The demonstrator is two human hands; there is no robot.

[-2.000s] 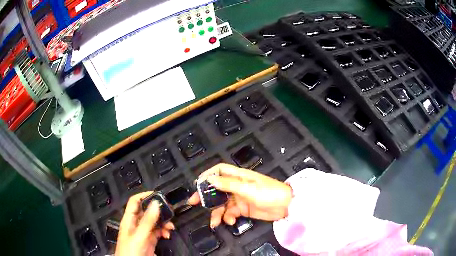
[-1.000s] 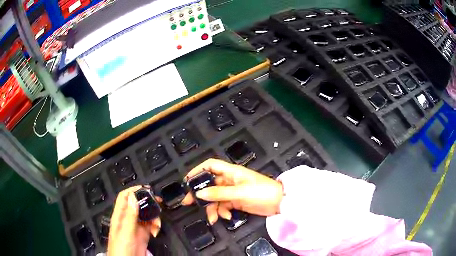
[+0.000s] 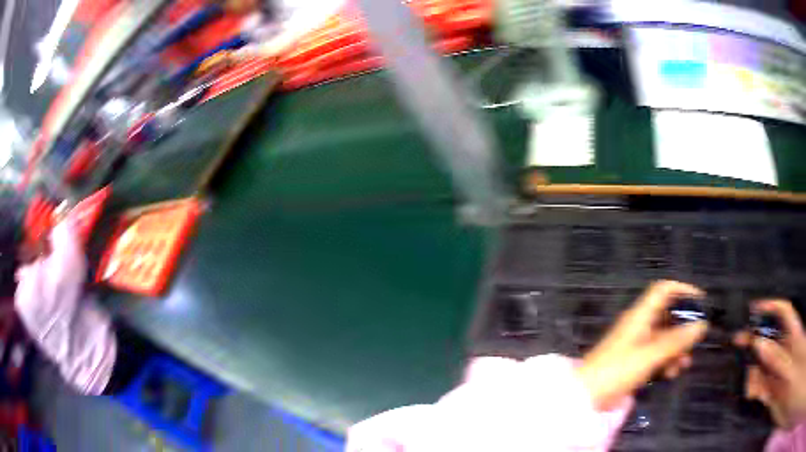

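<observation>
The frame is blurred. My left hand [image 3: 650, 340] holds a small black smartwatch unit [image 3: 688, 311] between thumb and fingers, above the tray. My right hand [image 3: 778, 362], at the right edge, holds another smartwatch unit [image 3: 765, 325] with a faintly lit face. Under both hands lies the dark foam tray [image 3: 548, 256] with square pockets. Several dark units sit in its pockets, one of them at the tray's left side [image 3: 520, 313]. Their faces are too blurred to read.
Green bench top [image 3: 353, 291] with a grey metal upright [image 3: 442, 115]. An orange-red tray [image 3: 152, 247] lies at left, beside another person's pink sleeve [image 3: 62, 305]. A white paper sheet [image 3: 714, 146] and test box [image 3: 725, 71] are behind. A blue bin [image 3: 172, 397] is below the bench edge.
The view has swung left, so the tray and both hands now appear at the right. The other person's sleeve and the left bench have come into view. Both hands still hold their units.
</observation>
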